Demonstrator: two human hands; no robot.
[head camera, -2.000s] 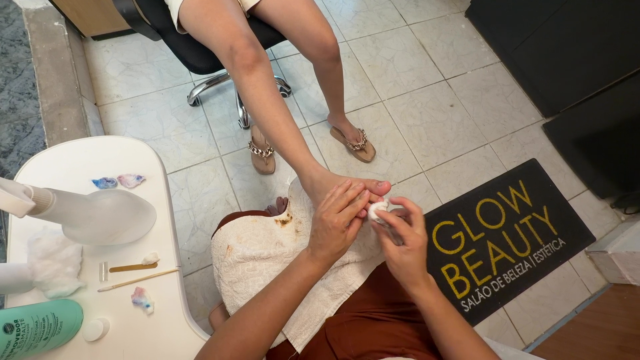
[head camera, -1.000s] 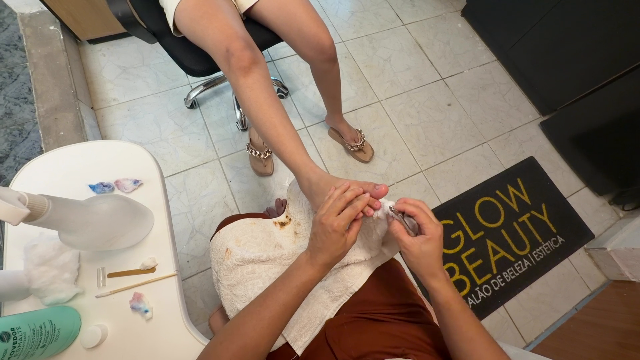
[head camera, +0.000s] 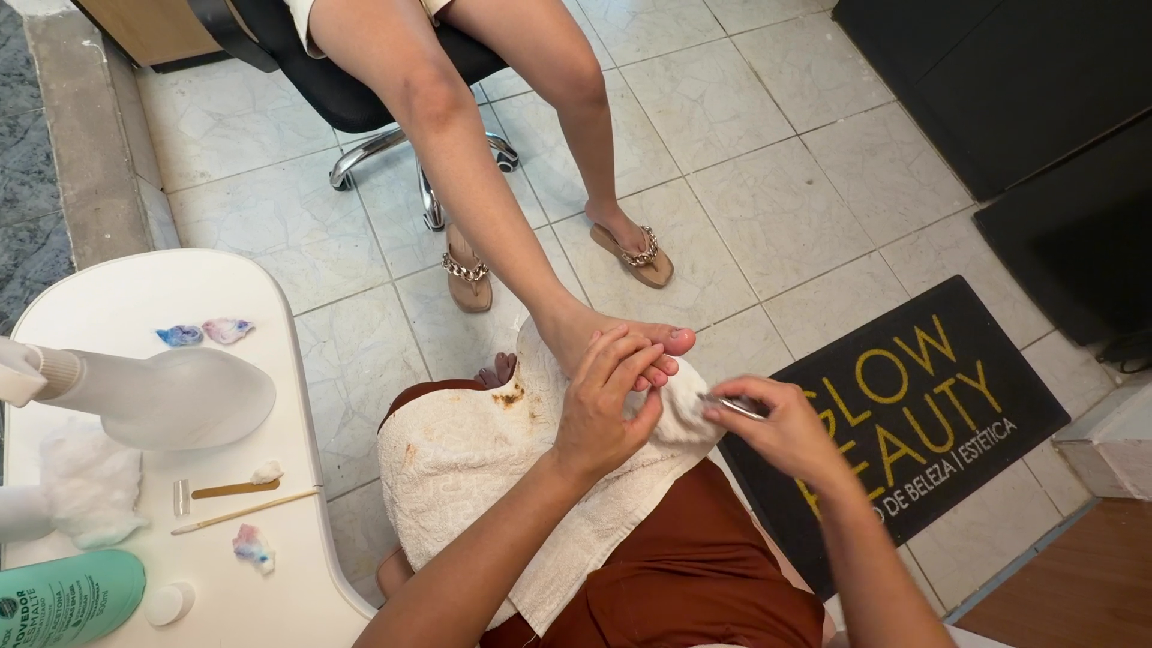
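Note:
A person's bare foot (head camera: 594, 331) lies over a stained cream towel (head camera: 459, 450) on my lap. Around its smaller toes my left hand (head camera: 612, 396) is closed, fingers across the top of the foot. To the right, apart from the foot, my right hand (head camera: 774, 418) grips a small metal tool (head camera: 742, 408), probably nippers, its tip beside a wad of white cotton (head camera: 686, 403). Whether the cotton is held or lies on the towel I cannot tell. The big toe (head camera: 679, 341) points right, uncovered.
On the white side table (head camera: 297, 396) at left are a spray bottle (head camera: 189, 396), cotton (head camera: 90, 477), a green bottle (head camera: 81, 594), a wooden stick (head camera: 243, 513) and used cotton pieces (head camera: 252, 546). A black mat (head camera: 900, 423) lies right. The person sits on a wheeled chair (head camera: 342, 81).
My right hand held white cotton at the toes two seconds ago; now it holds the metal tool, farther from the toes. My left hand has stayed on the foot.

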